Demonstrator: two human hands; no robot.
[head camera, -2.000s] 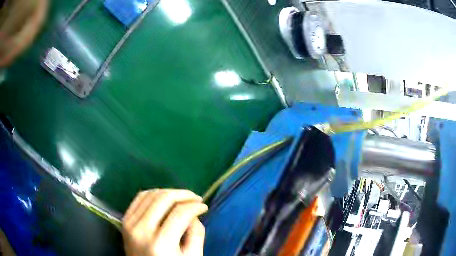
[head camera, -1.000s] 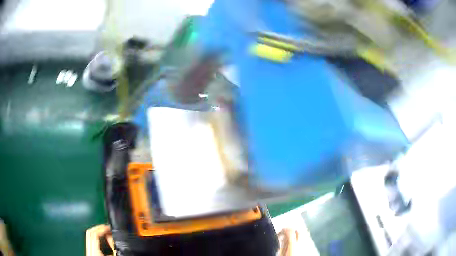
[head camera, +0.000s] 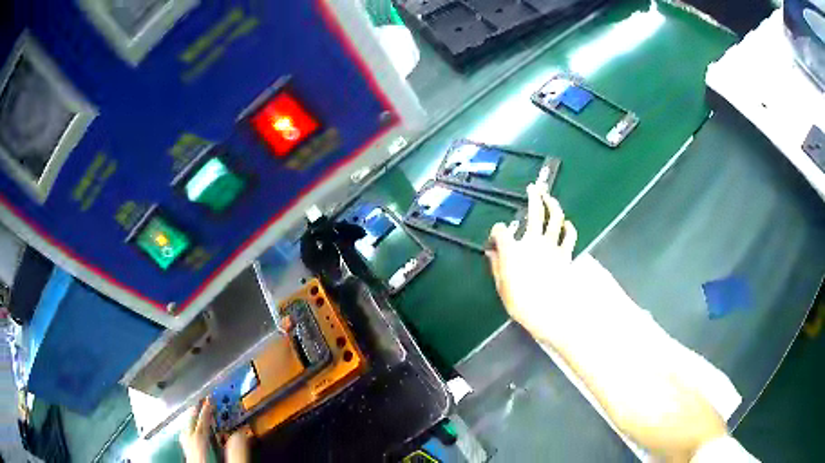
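An orange fixture (head camera: 348, 353) sits on the black-wrapped press base (head camera: 398, 362), lower left of centre. A phone middle frame (head camera: 237, 395) with a blue patch lies over the fixture at a slant. My left hand (head camera: 215, 439), cut off by the lower edge, has its fingers at the near end of this frame. My right hand (head camera: 534, 262) reaches over the green conveyor belt (head camera: 624, 199), fingers spread around the ends of two adjoining frames (head camera: 466, 242); whether it grips one is not clear. Two other frames (head camera: 588, 113) (head camera: 398, 249) with blue patches lie on the belt.
The dark blue control panel (head camera: 262, 54) with red and green lit switches fills the upper left. A black compartmented tray (head camera: 479, 27) is beyond the belt. A white paper strip (head camera: 669, 362) lies under my right forearm. A blue square (head camera: 726, 296) is at right. White equipment (head camera: 760, 81) stands upper right.
The view has swung from the blurred press front to the control panel, fixture and belt. My right hand is now over frames on the belt, and my left hand is at the frame on the fixture.
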